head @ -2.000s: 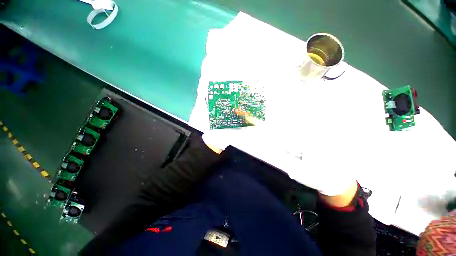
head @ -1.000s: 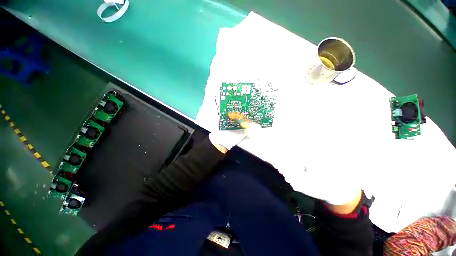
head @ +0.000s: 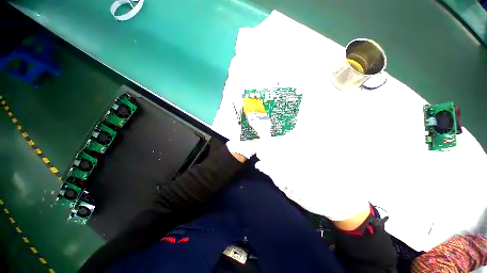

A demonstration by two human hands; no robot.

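Note:
A green circuit board [head: 285, 109], speckled solder side up, lies over the white sheet [head: 331, 138]. A flat brush [head: 255, 105] has its orange-yellow bristles on the board's left half, its pale end pointing down. My left hand [head: 238, 149] is at the board's lower left, its white glove lost against the sheet. My right hand [head: 342, 210] comes from the lower right; its glove also merges with the sheet. The fingers of both hands cannot be made out, nor which one holds the brush. A metal mug [head: 364, 59] with yellowish liquid stands behind, to the right.
Another board with a black fan [head: 442, 126] lies at the sheet's right. Several fan boards [head: 102, 137] line the edge of the black tray [head: 144, 154] at left. A white strap [head: 128, 9] lies on the green mat [head: 176, 48]. Another person's patterned sleeve [head: 454, 255] shows lower right.
The brush has moved to the board's upper left and turned, showing its flat face. The board looks slightly tilted. The whole view has shifted a little.

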